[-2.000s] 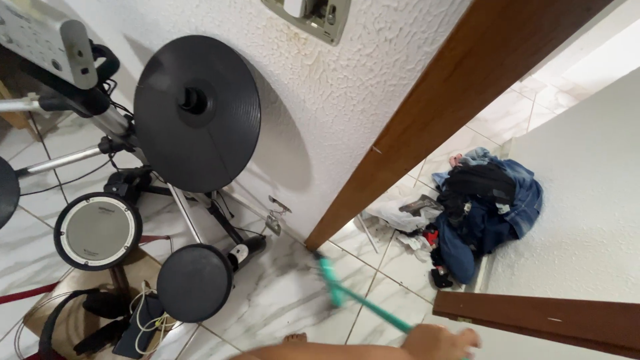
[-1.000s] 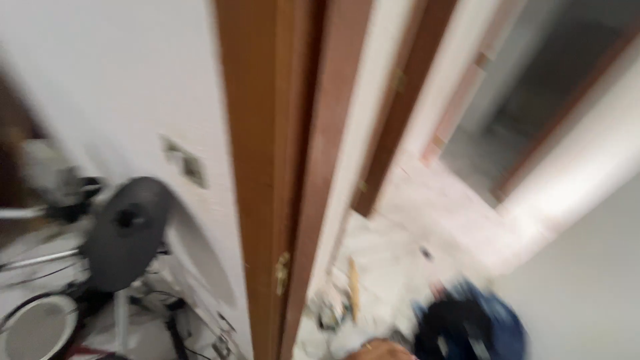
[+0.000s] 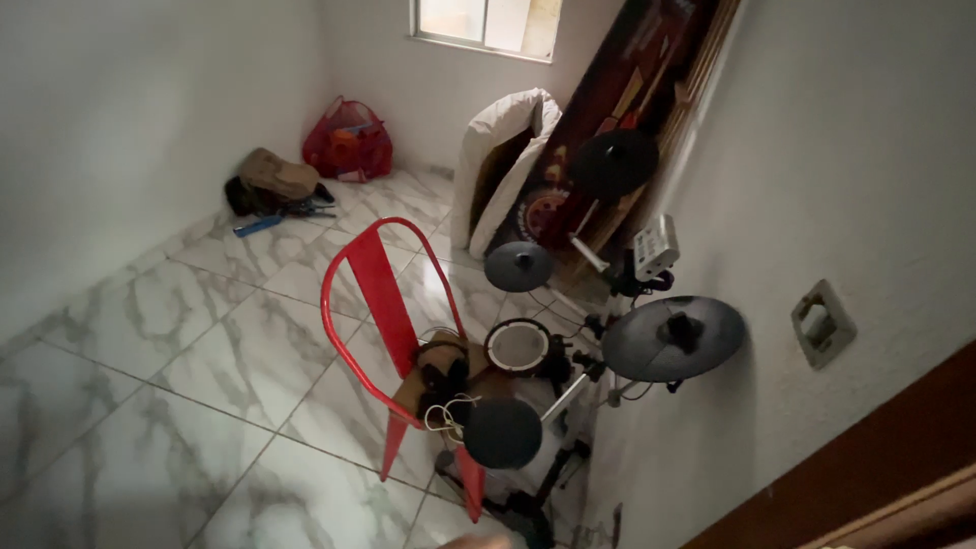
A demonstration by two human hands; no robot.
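Note:
Only a small blurred part of one hand (image 3: 479,541) shows at the bottom edge of the head view, below the red metal chair (image 3: 381,305); which hand it is and what it holds cannot be told. Black headphones (image 3: 442,377) and a pale cable (image 3: 450,415) lie on the chair seat. Beside the chair stands an electronic drum kit with a black cymbal pad (image 3: 648,347), a round drum pad (image 3: 518,347) and a grey control module (image 3: 656,248).
A red mesh bag (image 3: 348,145) and a brown bag (image 3: 278,175) lie on the tiled floor by the far corner. A folded pale mattress (image 3: 473,175) leans near the window (image 3: 484,27). A wooden door frame (image 3: 854,450) is at the lower right.
The view has swung strongly from the doorway into the room. Two seconds ago a hand was near a green-handled tool at the bottom; neither the tool nor the clothes pile shows now.

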